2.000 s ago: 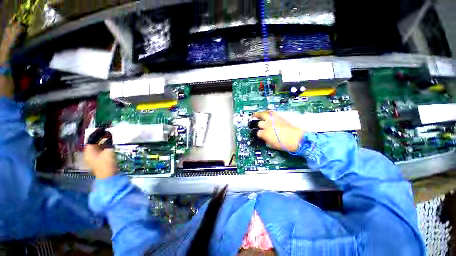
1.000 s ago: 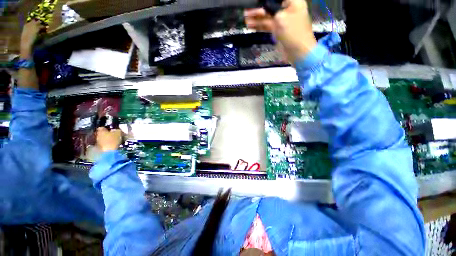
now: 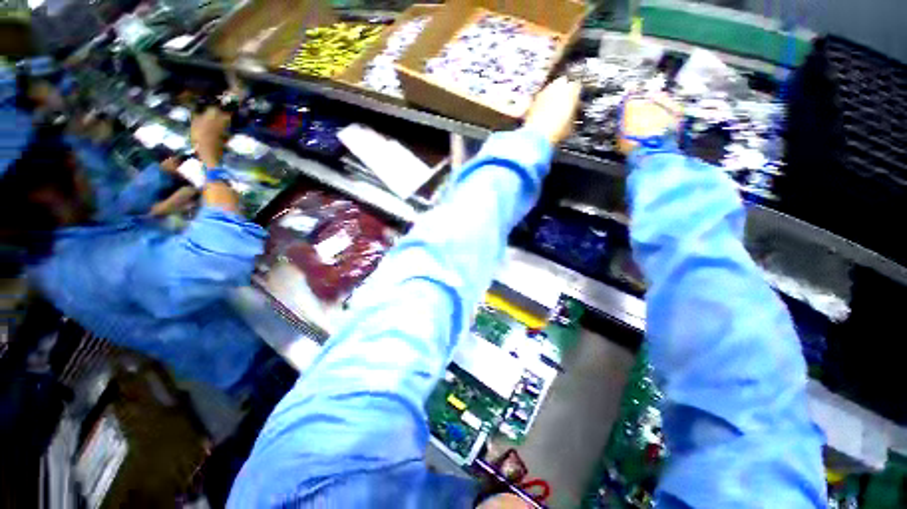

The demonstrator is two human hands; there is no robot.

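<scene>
Both my arms reach up to the upper shelf. My left hand (image 3: 554,107) is at the right edge of a brown cardboard box (image 3: 423,87) of small white pieces, beside a heap of silvery-white parts (image 3: 607,82); its fingertips are not clear. My right hand (image 3: 651,117) is over the same silvery heap, blurred, and what its fingers hold cannot be told. A green circuit board (image 3: 464,398) with a white bar and a yellow strip lies below, partly behind my left sleeve. Another green board (image 3: 636,427) is mostly hidden by my right sleeve.
A coworker in a blue smock (image 3: 149,268) reaches in at left. A red bag (image 3: 333,244) lies on the line. Blue components (image 3: 569,239) sit in a lower bin. A box of yellow pieces (image 3: 333,50) and black trays (image 3: 855,139) flank the upper shelf.
The view has turned up and left. My left hand has left the red bag area and gone up to the shelf. My right hand is now over the silvery parts on the upper shelf.
</scene>
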